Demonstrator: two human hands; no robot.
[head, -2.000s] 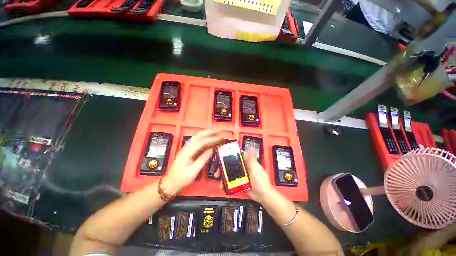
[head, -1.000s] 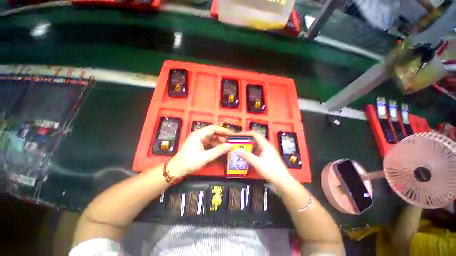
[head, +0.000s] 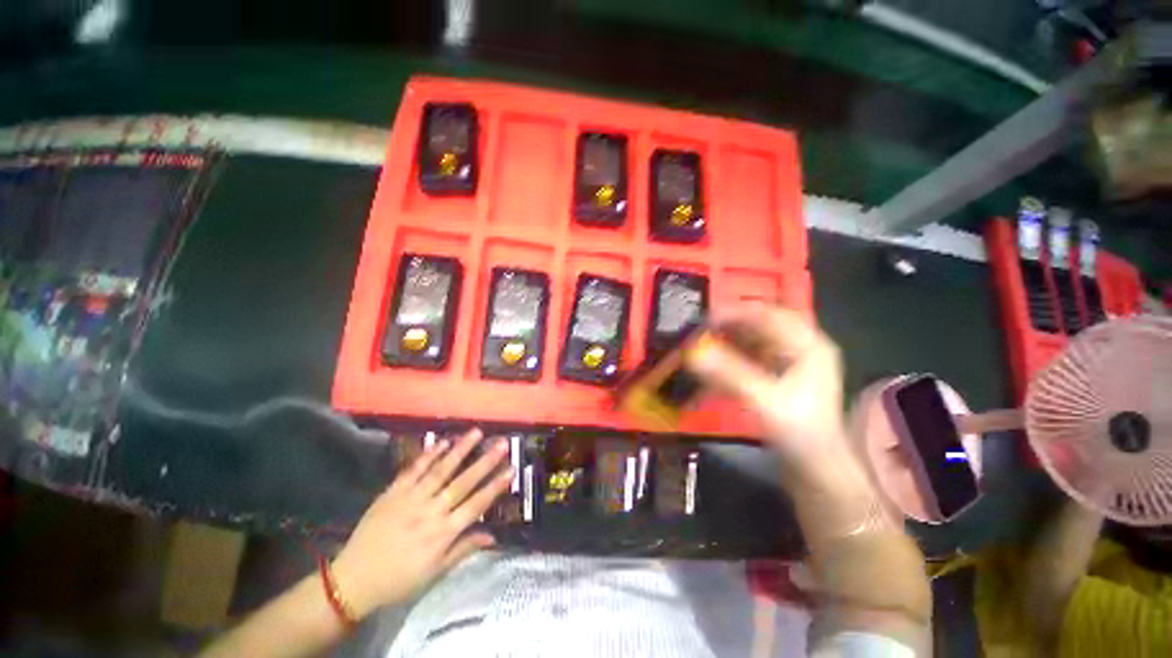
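The red tray [head: 533, 244] lies in front of me, with closed black flip phones [head: 422, 309] in several pockets, their backs up. My right hand [head: 771, 373] is shut on a blurred, dark, phone-sized piece with a yellow-orange part [head: 668, 386], likely a flip phone. It is tilted over the tray's lower right and partly hides the fourth front pocket. My left hand [head: 418, 524] is open, fingers spread, at the bench edge. Its fingertips overlap the left end of a row of thin black battery packs [head: 562, 478]; whether they touch one is unclear.
A pink fan [head: 1127, 431] and a smartphone [head: 938, 450] on its pink base stand at the right. Behind them is another red tray [head: 1015, 328] with open phones. A metal post [head: 970, 167] slants at upper right. A film-covered sheet [head: 77, 309] lies left. A yellow-clothed person shows at lower right.
My hands have parted: the left has moved down to the battery packs, the right to the tray's lower right. The lit screen between them is no longer visible. The view has shifted, putting the tray higher.
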